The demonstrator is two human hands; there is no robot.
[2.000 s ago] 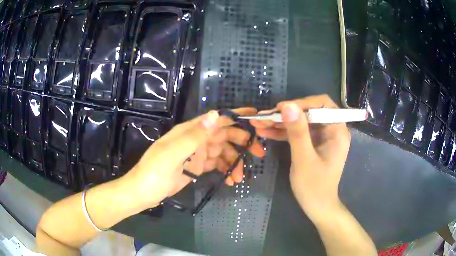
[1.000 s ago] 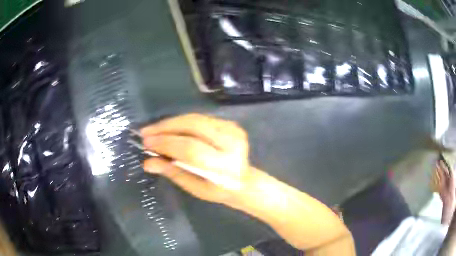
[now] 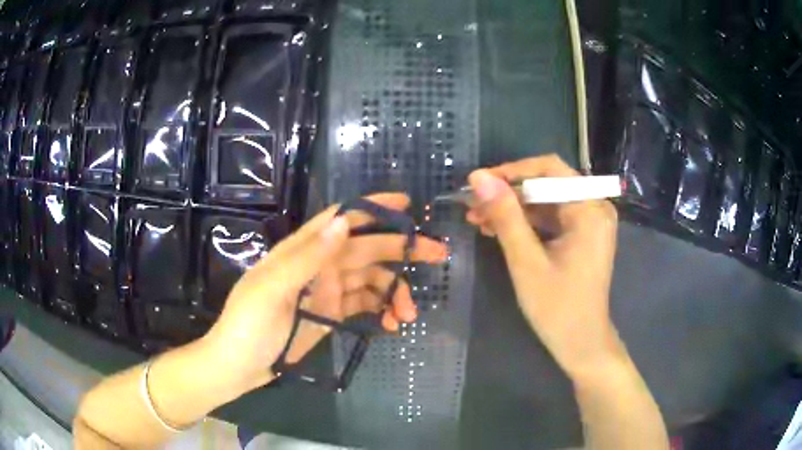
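Note:
My left hand (image 3: 290,281) holds a thin black open frame (image 3: 354,356), tilted, its top edge between thumb and fingers and its crossbar lower down. My right hand (image 3: 550,237) holds tweezers (image 3: 572,188) with a white body. Their metal tips point left, just right of the frame and apart from it. Whether the tips hold a piece is too small to tell. Under both hands lies a clear carrier sheet (image 3: 387,48) with rows of dark dots and bright specks, partly hidden by my left hand and the frame.
A glossy black tray (image 3: 167,97) with rectangular pockets fills the left side. Another black tray (image 3: 686,149) lies at the upper right, beside a pale rail (image 3: 579,88). The dark grey-green mat (image 3: 703,325) spreads under my right forearm.
One second ago the view was turned right, with my right hand and tweezers at the sheet. Now both hands and the frame show, and the tweezers are off the sheet beside the frame.

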